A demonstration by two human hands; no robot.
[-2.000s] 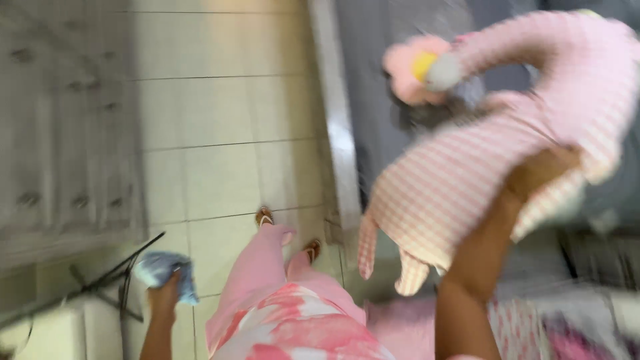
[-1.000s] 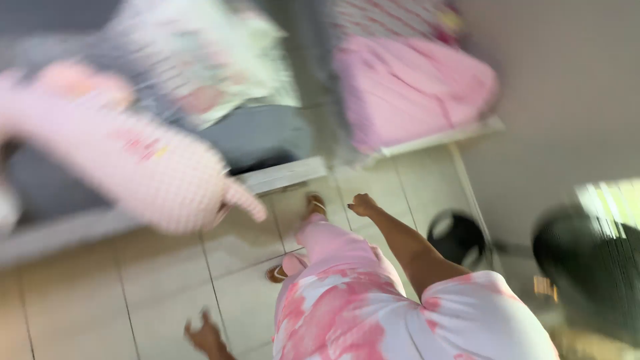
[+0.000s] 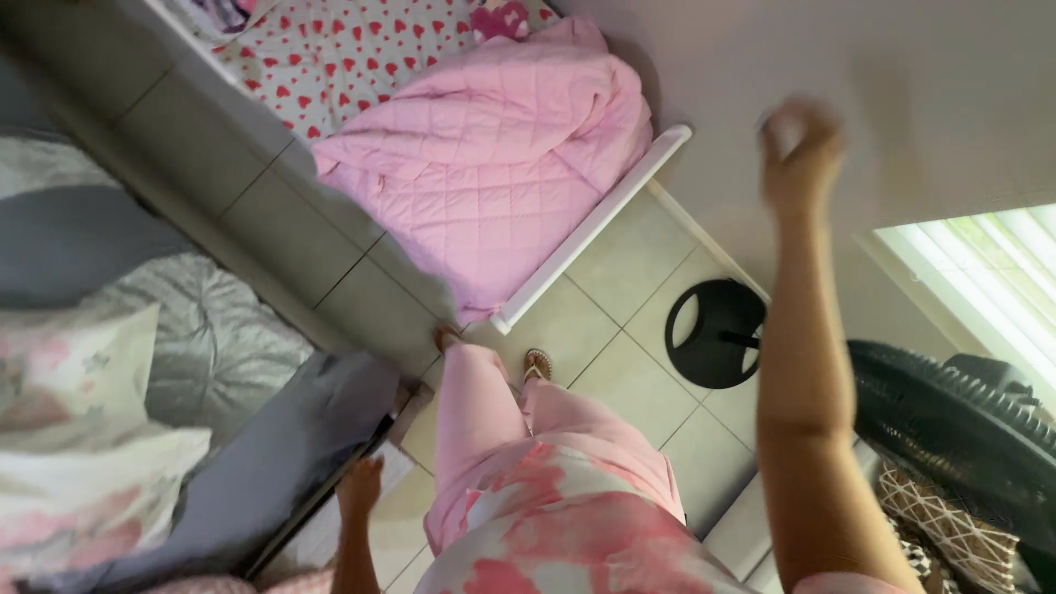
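Observation:
My right hand (image 3: 802,153) is raised in front of the grey wall at the upper right, blurred, its fingers curled with a gap between them and no object seen in it. Low at the left, my left hand (image 3: 360,487) hangs beside the edge of the grey-covered bed, fingers bent; whether it holds anything cannot be told. A pink quilted blanket (image 3: 511,157) lies bunched on the end of a small white-framed bed, over a heart-print sheet (image 3: 330,62). A pink plush toy (image 3: 499,20) sits at that bed's far side. Gingham fabric (image 3: 214,584) shows at the bottom left edge.
A black pedestal fan (image 3: 949,437) with a round base (image 3: 716,333) stands at the right, near a window with blinds (image 3: 982,264). The white bed rail (image 3: 594,231) juts over the tiles. Pillows (image 3: 74,487) lie on the grey bed (image 3: 289,462) at the left.
The view has swung right. Two seconds ago my right hand held the pink gingham cushion and my left a blue cloth; neither is seen in my hands now. My right hand has risen.

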